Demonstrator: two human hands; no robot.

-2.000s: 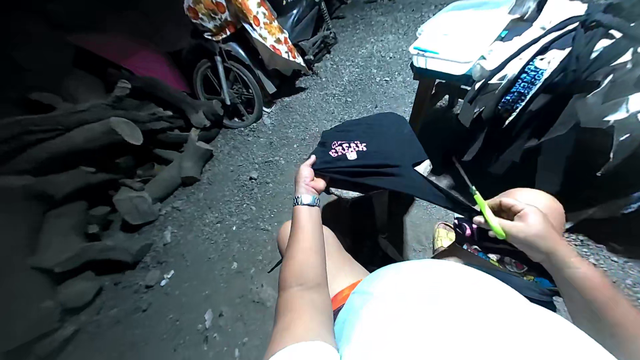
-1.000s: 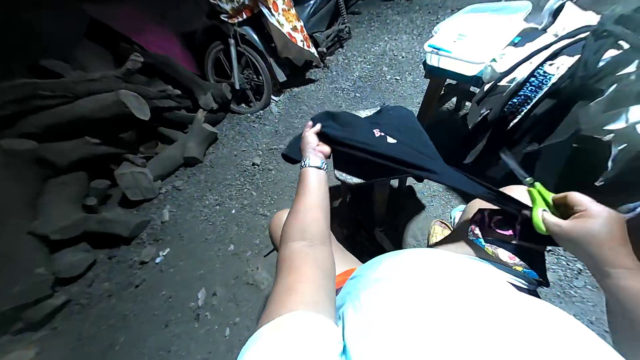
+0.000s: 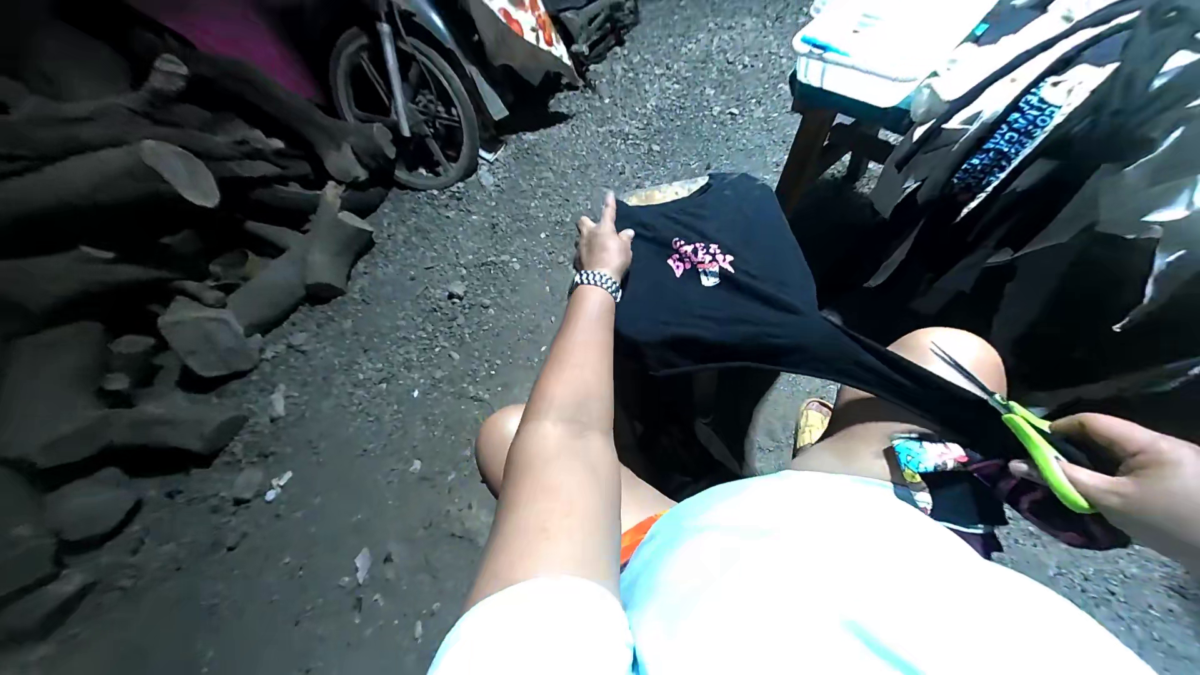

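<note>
A black cloth garment with a pink print (image 3: 722,319) lies over a round, pale-topped support (image 3: 667,192) in front of me. At the cloth's upper left edge is my left hand (image 3: 605,246), wearing a metal watch, one finger pointing away; whether it grips the cloth is unclear. My right hand (image 3: 1116,469) holds green-handled scissors (image 3: 1036,441), their blades pointing up and left. The cloth stretches in a narrow band across my right thigh to that hand, beneath the scissors. Patterned cloth pieces (image 3: 928,459) lie by my right thigh.
Cut logs (image 3: 178,173) are piled at left, with a motorcycle wheel (image 3: 408,103) behind them. A white plastic container (image 3: 848,70) stands on a wooden table (image 3: 806,155) at upper right. Heaped fabric (image 3: 1012,141) is on the right. The ground is gravelly.
The black cloth is spread flatter over the support, with its print in fuller view than one second ago. My left hand's finger now points outward.
</note>
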